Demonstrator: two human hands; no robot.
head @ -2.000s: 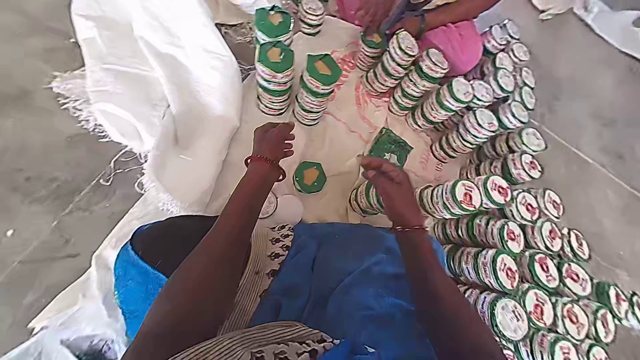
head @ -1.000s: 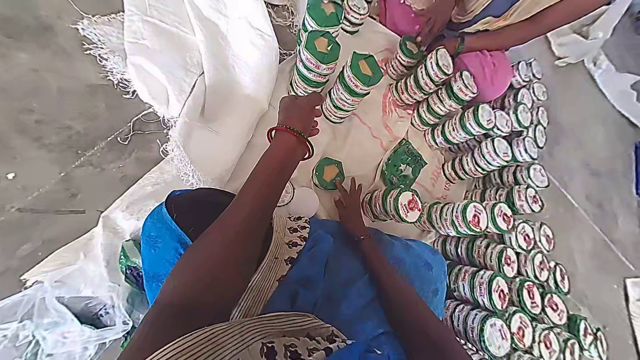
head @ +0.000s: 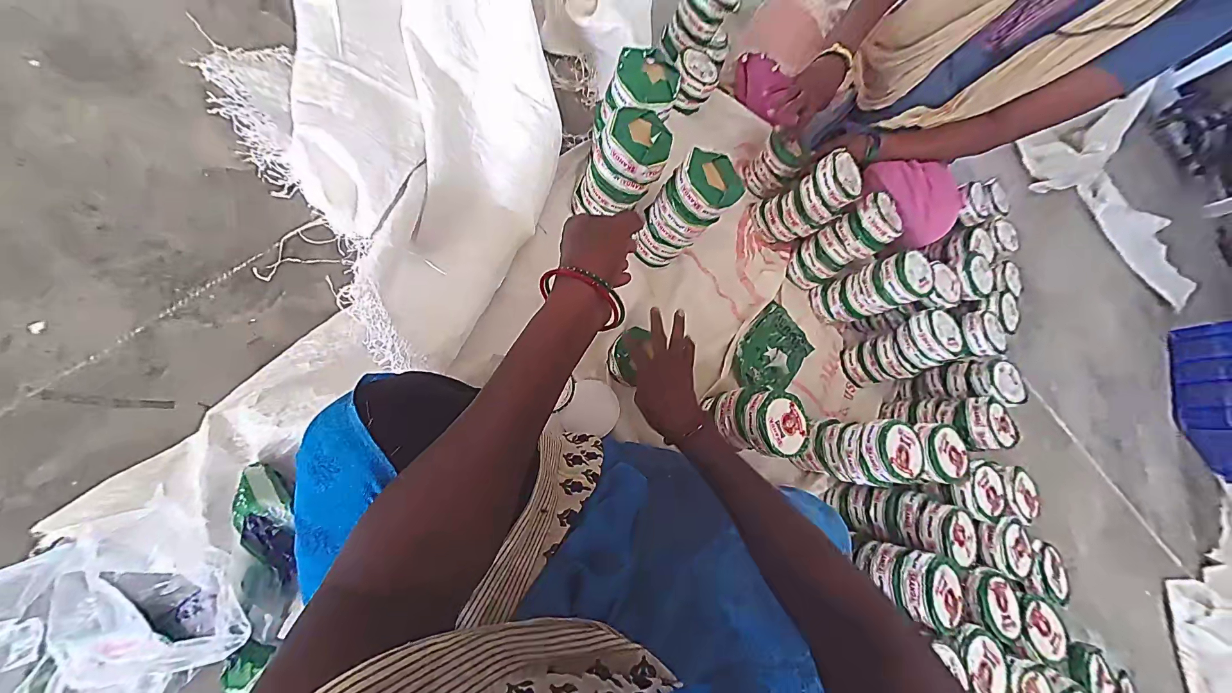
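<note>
My left hand (head: 602,252), with red and dark bangles at its wrist, is curled at the lower end of a green-topped stack of round containers (head: 626,159); its fingertips are partly hidden, so any hold cannot be told. Just right of it stands another such stack (head: 688,207). My right hand (head: 668,380) has two fingers spread, beside and partly over a green-topped container (head: 628,354), which it seems to touch. A green printed wrapper (head: 773,348) lies flat to its right. Below that wrapper, a row of round containers (head: 765,422) lies near my right wrist.
Many rows of round containers (head: 919,582) fill the right side. At the top right another person's hands (head: 818,91) work near a container stack. A white woven sheet (head: 433,125) lies at left, plastic bags (head: 135,616) at lower left. A white round object (head: 589,408) sits by my lap.
My right hand has moved from near the green wrapper to the green-topped container. My left hand has moved up to the foot of the stacks. The view has shifted.
</note>
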